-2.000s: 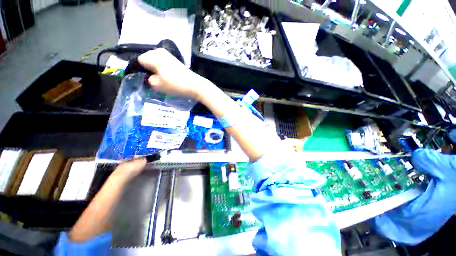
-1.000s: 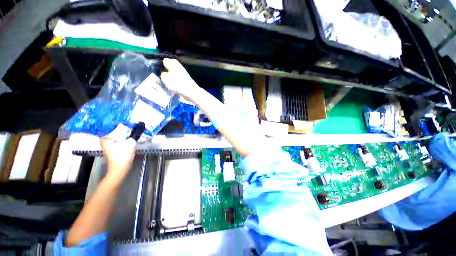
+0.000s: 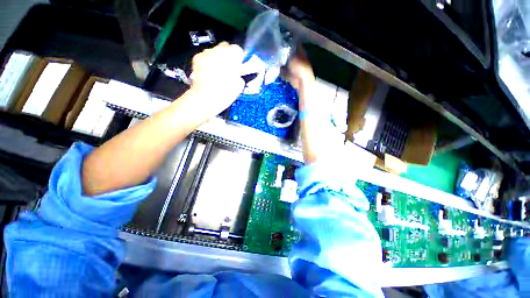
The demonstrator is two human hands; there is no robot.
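Observation:
A clear plastic component bag [image 3: 264,38] is crumpled above the black tray under the shelf. My left hand [image 3: 218,73] is closed on the bag's left side, beside its white labels. My right hand [image 3: 297,65] is at the bag's right side, blurred and partly in shadow; its grip cannot be made out. Below the hands lies a pile of blue disc components [image 3: 255,110] with a clear-white ring [image 3: 281,116] on it. Green circuit boards [image 3: 270,201] lie on the conveyor, partly behind my right sleeve.
The metal shelf edge [image 3: 372,64] runs diagonally above the hands. Cardboard boxes [image 3: 421,142] stand right of the blue parts, others [image 3: 58,96] at left. Small silvery parts [image 3: 201,38] lie in the black tray. Conveyor rails [image 3: 192,174] are in front. Another person's blue sleeve [image 3: 494,282] is at lower right.
The bag has moved from over the conveyor's back edge to above the blue pile and is now bunched up with few blue parts visible in it. My left hand has moved up and right. The view has turned.

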